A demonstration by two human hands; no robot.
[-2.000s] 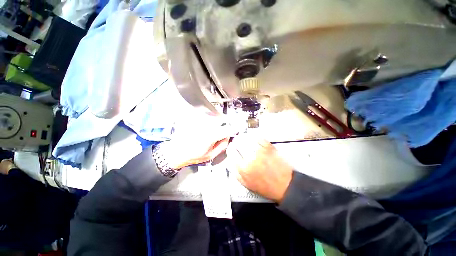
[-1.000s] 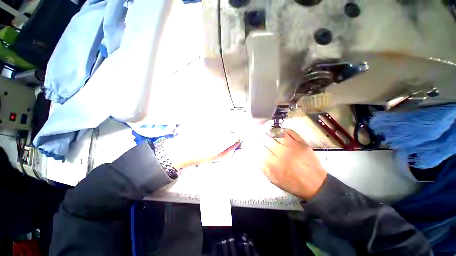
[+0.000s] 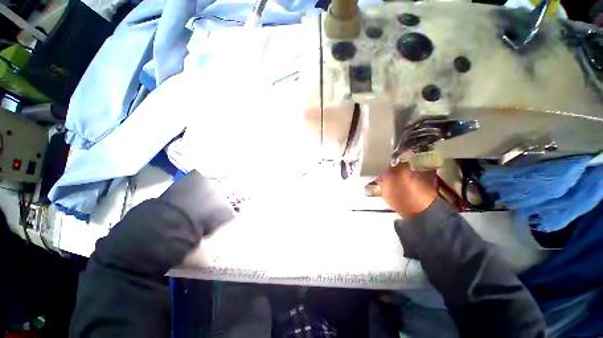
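Note:
The pale blue to white garment (image 3: 125,99) is heaped left of the needle area and is heavily overexposed near the machine. The cream sewing machine head (image 3: 463,92) stands at the right. My right hand (image 3: 410,190) is at the front of the head, just below the ridged cream knob (image 3: 427,160); its fingertips are hidden, so I cannot tell what it touches. My left hand is washed out by glare on the white cloth, with only the grey sleeve and part of a patterned wristband (image 3: 235,200) showing.
Red-handled snips (image 3: 449,195) and black scissors handles (image 3: 473,190) lie right of my right hand. A fringed light blue cloth (image 3: 539,191) is at the far right. A measuring tape (image 3: 278,278) runs along the front table edge. Another machine (image 3: 20,155) stands at far left.
My right hand has moved up and right towards the machine head. The view has shifted, showing more of the head's top. The white label no longer shows at the table edge.

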